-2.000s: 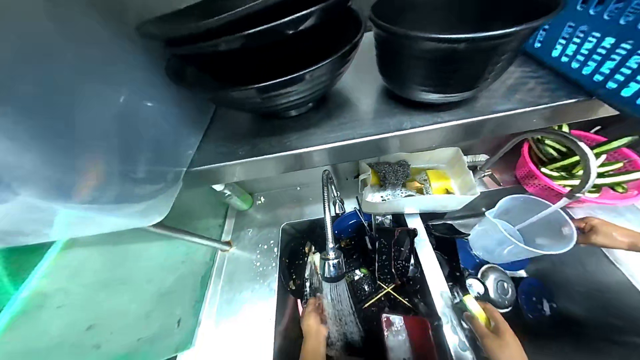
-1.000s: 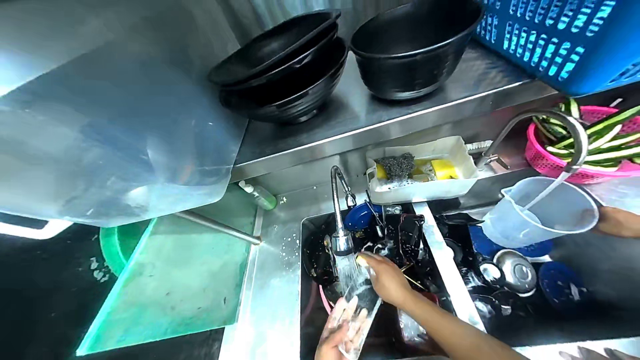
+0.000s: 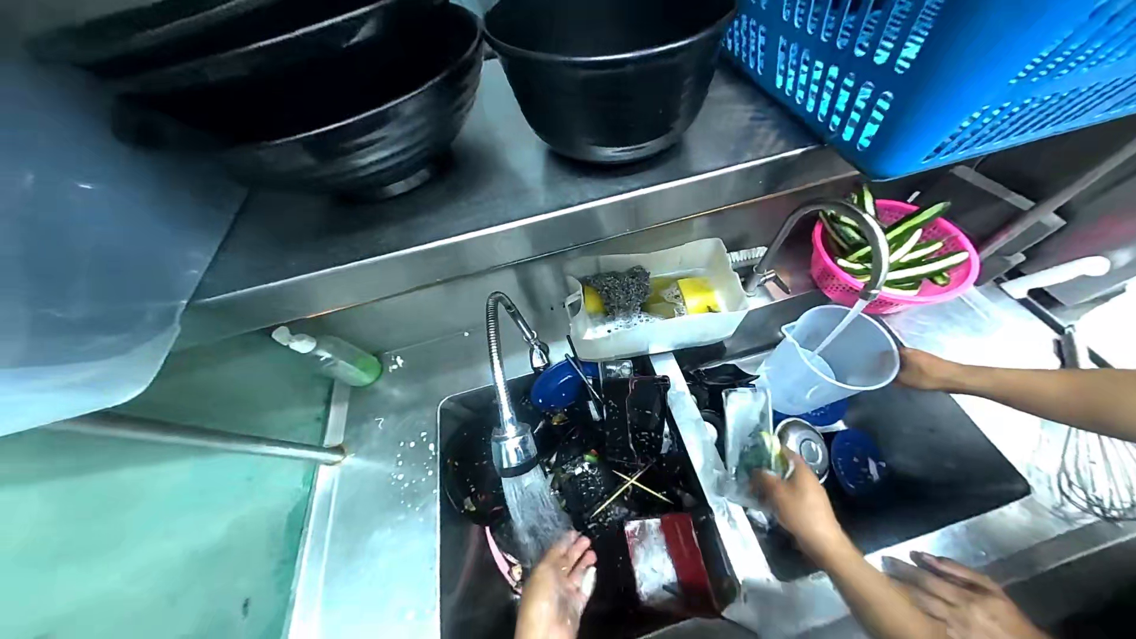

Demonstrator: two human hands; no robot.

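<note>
My left hand (image 3: 559, 577) is in the left sink basin (image 3: 441, 550), palm up with its fingers apart, just below the spray from the flexible faucet (image 3: 515, 448). Over the right basin's near-divider side, my right hand (image 3: 794, 501) holds a clear rectangular container (image 3: 748, 430), partly blurred. Dark dishes, a red rectangular dish (image 3: 688, 555), a pair of chopsticks (image 3: 630, 488) and a blue bowl (image 3: 561, 386) lie in the left basin. Blue dishes (image 3: 856, 461) and a round metal lid (image 3: 806, 444) lie in the right basin.
A co-worker's hand (image 3: 923, 368) holds a clear pitcher (image 3: 830, 359) under the curved faucet (image 3: 874, 231); another person's hand (image 3: 963, 599) is lower right. A sponge tray (image 3: 657, 337), soap bottle (image 3: 342, 359), pink basket (image 3: 825, 275) and whisk (image 3: 1096, 475) surround the basins. Black bowls (image 3: 612, 98) stand above.
My right hand has moved right, from beside the running faucet to over the right basin. A clear item was at my left hand a second ago; now that hand is apart from it.
</note>
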